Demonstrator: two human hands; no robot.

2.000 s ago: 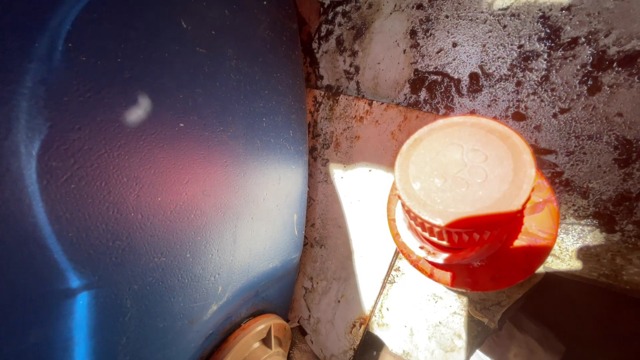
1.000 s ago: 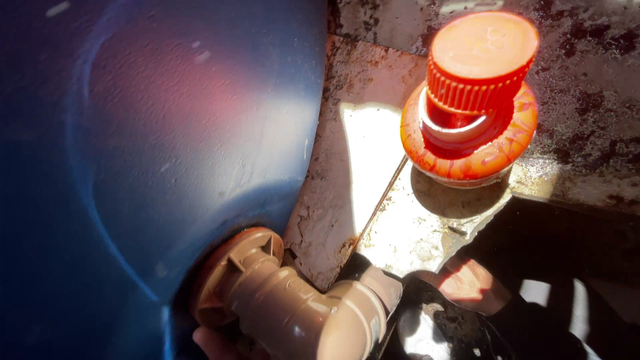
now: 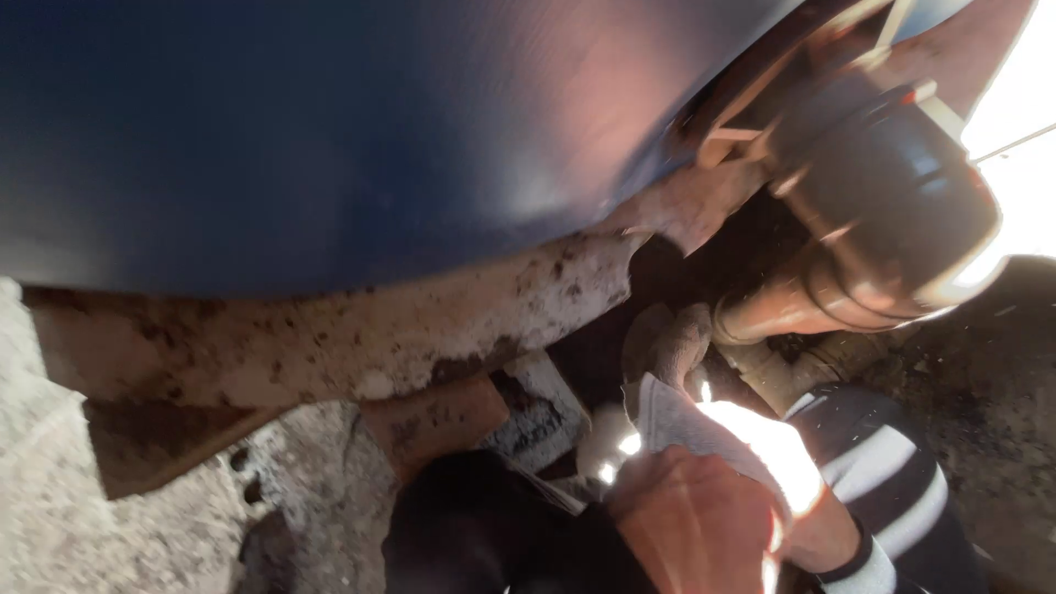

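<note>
My left hand (image 3: 697, 516), coming from a dark sleeve, is curled at the lower edge of a thin grey sheet (image 3: 672, 417), cloth or abrasive paper. Just beyond it lies my right hand (image 3: 813, 524), partly washed out by sunlight, its wrist leading into a dark sleeve with white stripes; its fingers are hard to make out. A shiny rounded pale piece (image 3: 606, 441) shows left of the sheet. Above the hands, a brown plastic pipe elbow (image 3: 899, 190) joins a flanged fitting (image 3: 751, 107) on the blue tank (image 3: 330, 140). Blur hides the exact grips.
A stained, worn slab (image 3: 330, 346) runs beneath the tank. Brick (image 3: 437, 421) and a rough block (image 3: 540, 412) stand below it. Thinner pipes (image 3: 767, 371) lie under the elbow, and rough masonry (image 3: 313, 495) is at lower left.
The view has swung down below the tank, so the orange-red capped item seen earlier is out of frame. Both hands and the grey sheet have come into sight.
</note>
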